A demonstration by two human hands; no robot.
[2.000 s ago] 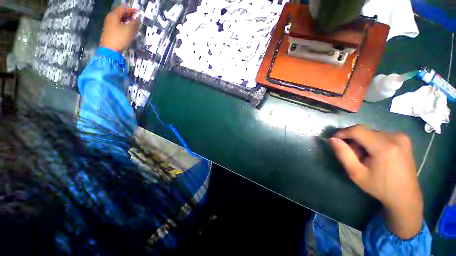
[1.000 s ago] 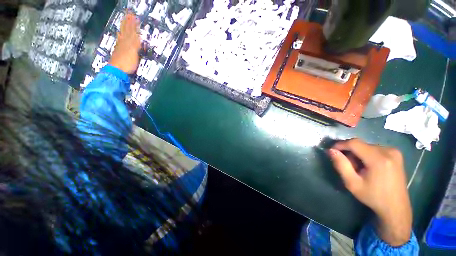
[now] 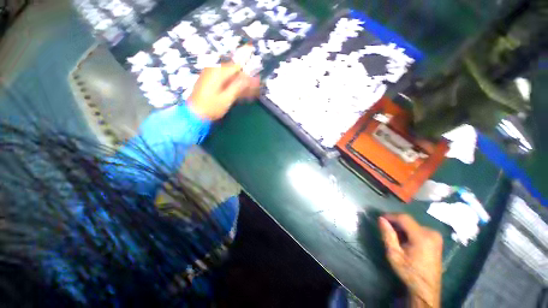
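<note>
My left hand [image 3: 219, 90], bare and blurred, is over the near right part of a tray holding clusters of white plastic parts [image 3: 195, 45]. Something whitish shows by its fingertips, but I cannot tell whether it is held. My right hand [image 3: 414, 252] rests low over the green bench in front of the press, fingers curled and thumb close to the index finger. Whether it holds something tiny is hidden. A black tray [image 3: 294, 127] with a loose heap of white parts [image 3: 318, 90] lies between the hands, beyond them.
An orange-brown fixture block [image 3: 366, 150] with a silvery nest [image 3: 393, 142] sits under the olive-green press body [image 3: 474, 78]. A whitish bottle [image 3: 435, 191], crumpled tissue [image 3: 453, 219] and blue-white tube [image 3: 474, 204] lie right of it. A grey tray [image 3: 511, 258] is far right.
The view has turned, showing more of the left tray and the right grey tray. My left hand has moved to the tray's near right side, its fingers now bent. My right hand keeps its curled pose.
</note>
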